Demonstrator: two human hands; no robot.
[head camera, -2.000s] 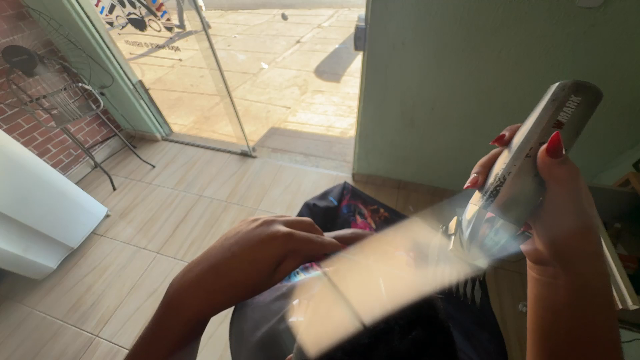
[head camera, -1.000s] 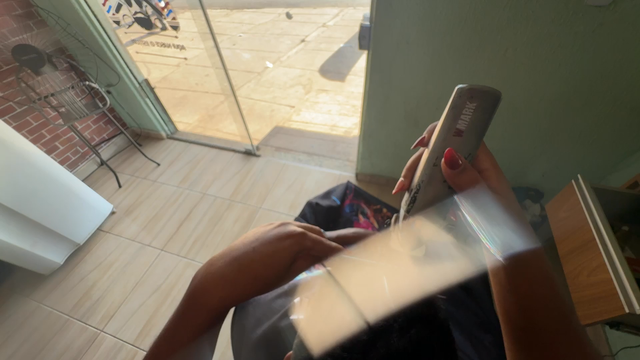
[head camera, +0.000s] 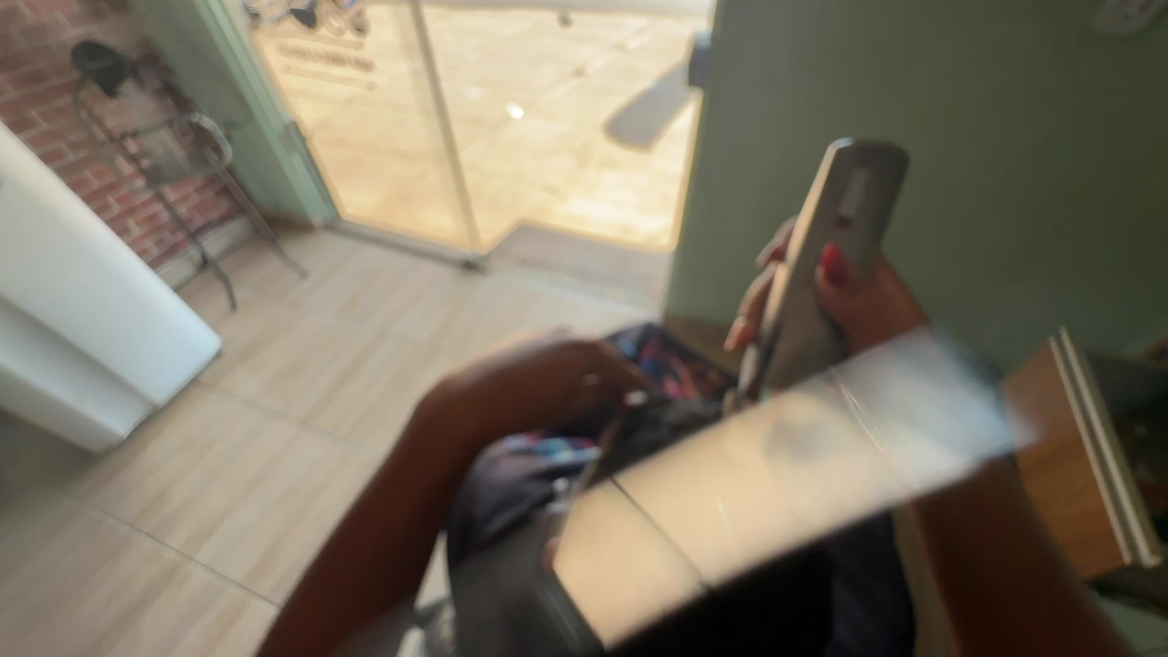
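Note:
My right hand (head camera: 849, 292) is closed around a grey electric hair clipper (head camera: 835, 237), its body tilted up and its lower end by a person's dark hair (head camera: 662, 424). Just left of that hair is my left hand (head camera: 566, 374), bent at the wrist; its fingers are blurred and partly hidden, so what they hold does not show. A dark cape with a colourful print (head camera: 511, 511) drapes below and around the head. A pale, glassy reflection band crosses the lower middle of the head view and hides part of the hair and my right wrist.
An open wooden drawer (head camera: 1058, 465) juts out at the right, beside the green wall (head camera: 912, 82). At the left are a white piece of furniture (head camera: 82, 301) and a metal chair (head camera: 173, 164) by a brick wall. A glass door (head camera: 365, 119) stands beyond the tiled floor.
The clipper in my right hand has moved left and down from its place two seconds ago, closer to my left hand. More dark hair shows between the hands.

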